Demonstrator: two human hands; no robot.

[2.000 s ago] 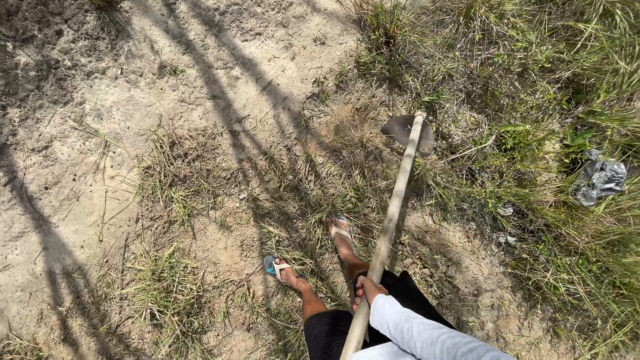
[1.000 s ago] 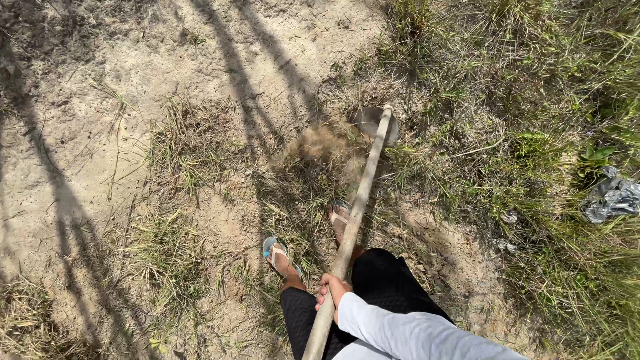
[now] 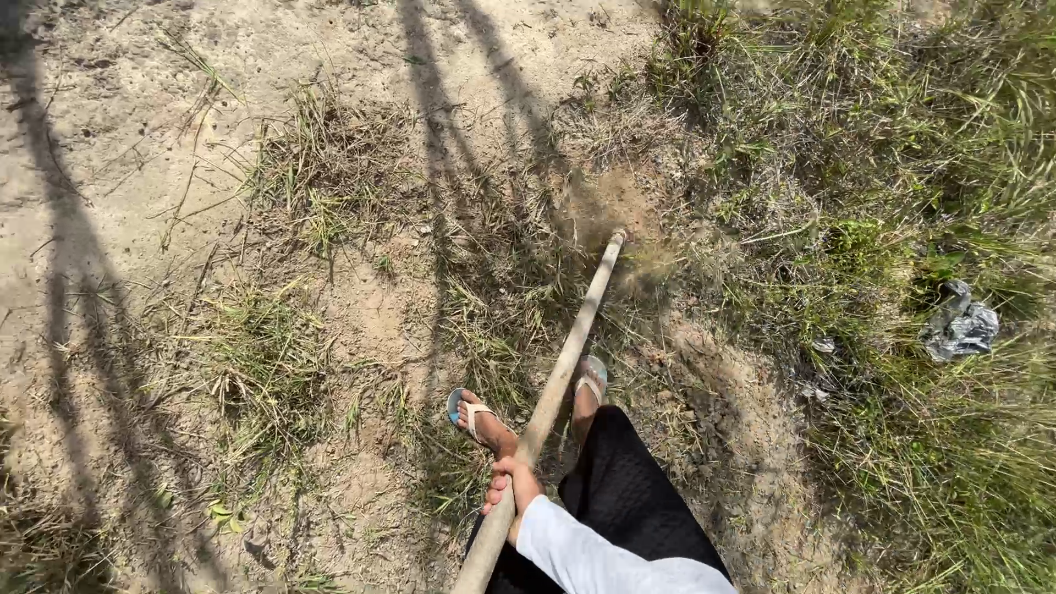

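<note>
My right hand [image 3: 513, 488], below a white sleeve, is closed around the long wooden handle of a hoe [image 3: 569, 355]. The handle slants from the bottom edge up to the right, between my feet in flip-flops. Its far end is low over loose soil and dry grass [image 3: 615, 202], where some dust or debris is blurred. The blade cannot be made out at this moment. My left hand is not in view.
Crumpled silvery plastic [image 3: 961, 322] lies in the tall green grass at the right. Pale bare soil [image 3: 214, 49] with long shadows spreads at the upper left. My flip-flops [image 3: 474, 412] stand among uprooted grass clumps.
The handle's far end has come nearer to my feet. The metal blade, seen at that end in both earlier frames, no longer shows. My right hand keeps its hold.
</note>
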